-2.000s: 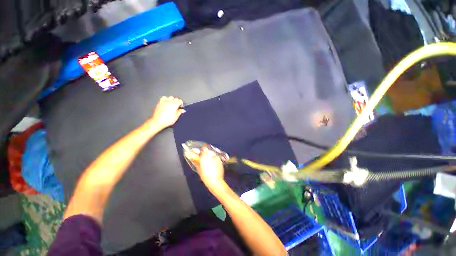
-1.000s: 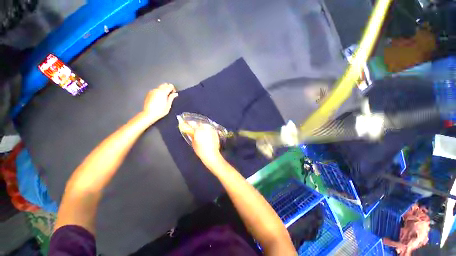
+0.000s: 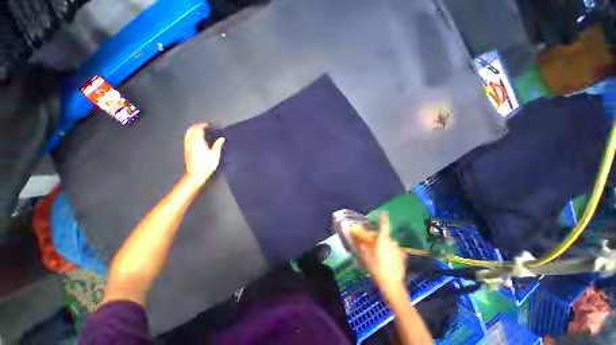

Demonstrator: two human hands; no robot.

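A dark navy skirt piece lies flat on the grey padded ironing table. My left hand is at its upper left corner, with a bit of dark cloth between thumb and fingers. My right hand is blurred and holds the silver steam iron by its orange-tan handle, at the near right edge of the skirt piece. The iron looks tilted; whether it touches the cloth is hard to tell. A yellow steam hose runs from the iron to the right.
A blue roll lies along the far left edge, with a red and white packet by it. A printed item sits at the table's right edge. Dark navy cloth lies right of the table, above blue crates.
My right hand and the iron have moved right and towards me, off the middle of the skirt piece. The hose has swung down to the right. My left hand stays near the upper left corner.
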